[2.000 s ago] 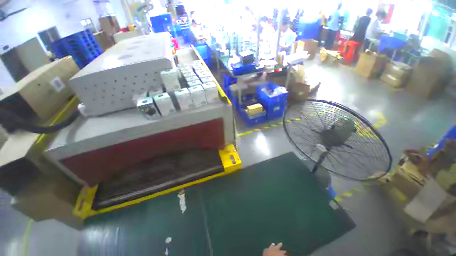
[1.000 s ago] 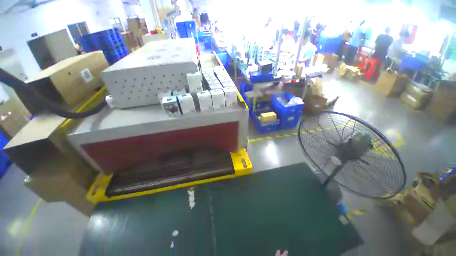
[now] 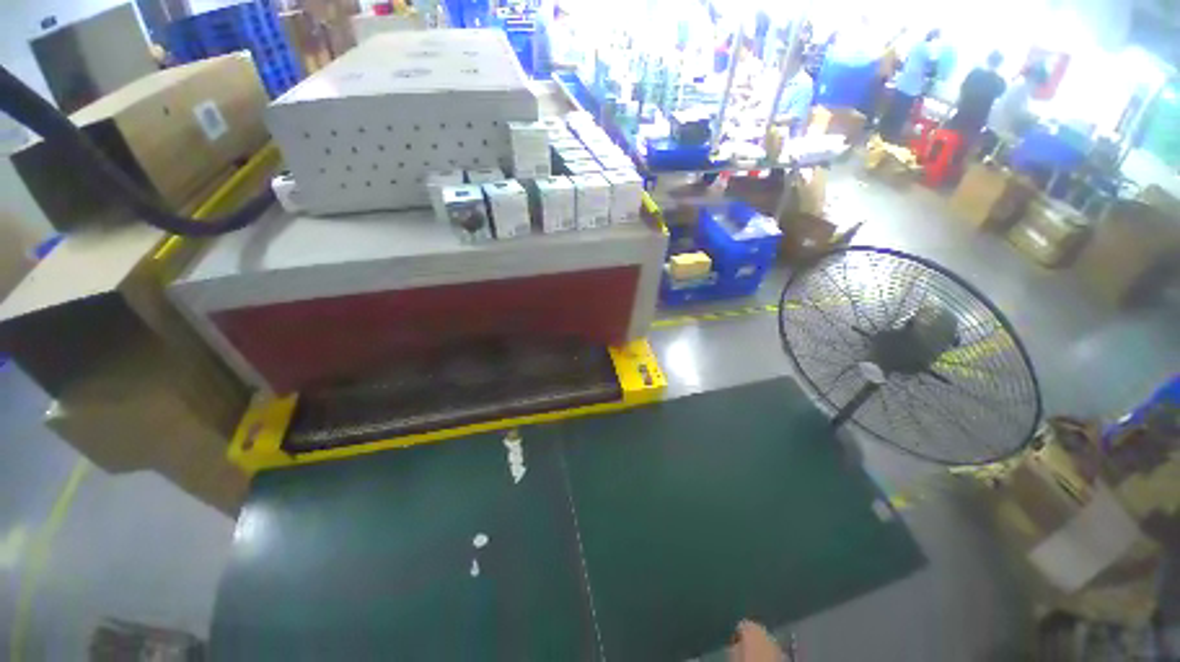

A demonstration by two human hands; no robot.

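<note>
The dark green work table [image 3: 725, 517] lies in front of me, with small white scraps [image 3: 515, 458] on its left half. My right hand [image 3: 757, 643] shows only in part at the bottom edge, over the table's near edge. It is small and cut off, and whether it holds anything cannot be told. My left hand is out of the picture. The dark mesh conveyor [image 3: 453, 404] at the tunnel mouth shows no boxes. White product boxes [image 3: 557, 203] stand in rows on top of the heat-shrink machine [image 3: 414, 265].
Yellow conveyor guards [image 3: 641, 371] border the table's far edge. A black pedestal fan [image 3: 910, 356] stands right of the table. Scrap cardboard [image 3: 1093, 537] lies at the far right. Brown cartons [image 3: 97, 304] stand left of the machine. Blue crates [image 3: 738, 246] stand beyond it. People are in the background.
The view has shifted, so the table and machine sit higher in the picture than a second ago. A little more of my right hand shows at the bottom edge.
</note>
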